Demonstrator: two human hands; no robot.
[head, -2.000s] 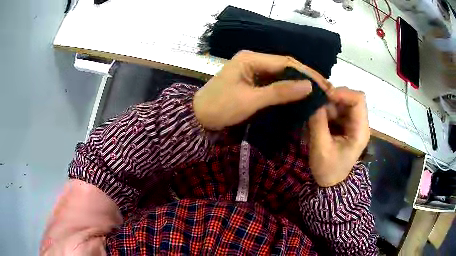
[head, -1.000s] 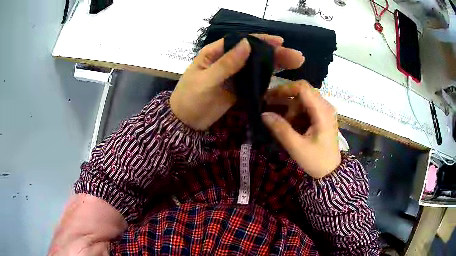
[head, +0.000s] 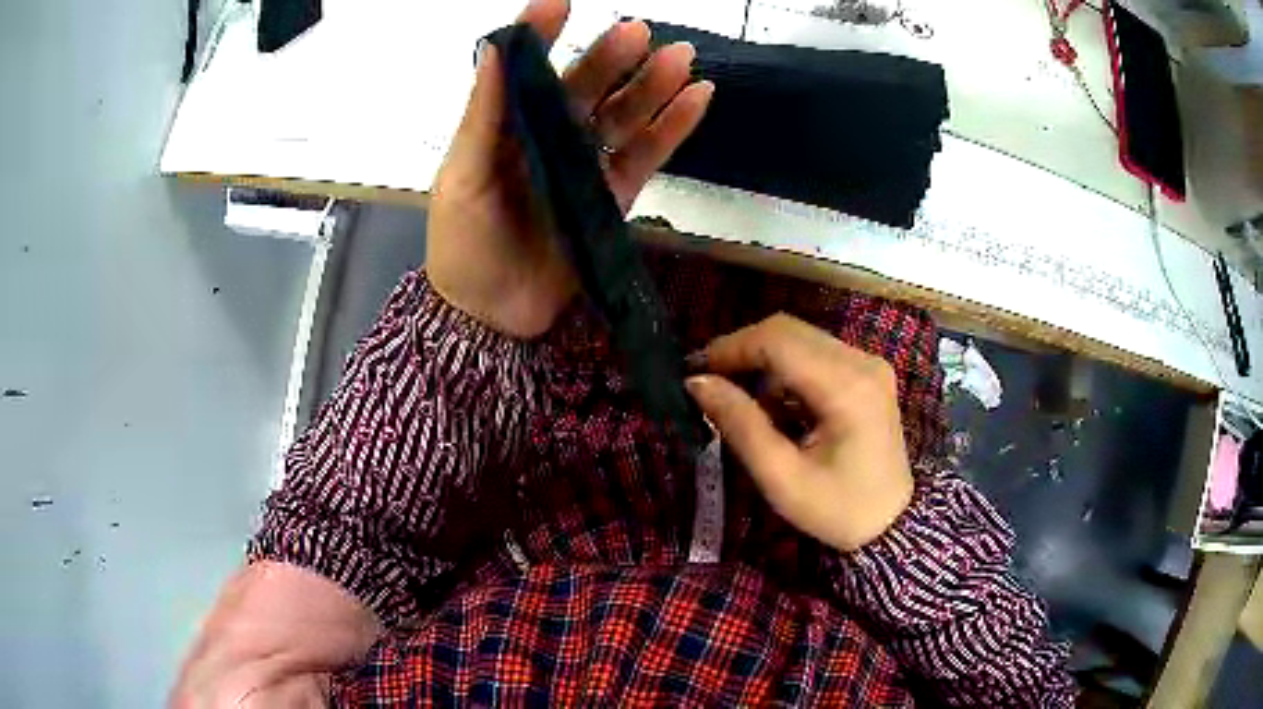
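Observation:
A long, narrow folded black cloth piece (head: pixel 598 243) runs diagonally above my lap. My left hand (head: pixel 533 180) holds its upper end, palm turned up, with the cloth lying across the palm near the thumb and the other fingers spread. My right hand (head: pixel 817 423) pinches near the lower end with thumb and forefinger. A thick stack of black cut pieces (head: pixel 817 132) lies on the white table behind my left hand, its left end partly hidden by the fingers.
The wood-edged white table (head: pixel 1053 256) crosses in front of me. A red-cased phone (head: pixel 1147 104), a red cord charm (head: pixel 1062 50) and a slim black tool (head: pixel 1231 312) are on the right. A tape measure (head: pixel 706 506) hangs on my front. A white box (head: pixel 1231 519) sits lower right.
The cloth, bunched in both hands before, is now stretched into a long narrow strip. My left hand has moved up and left and its fingers have opened out; my right hand has moved down.

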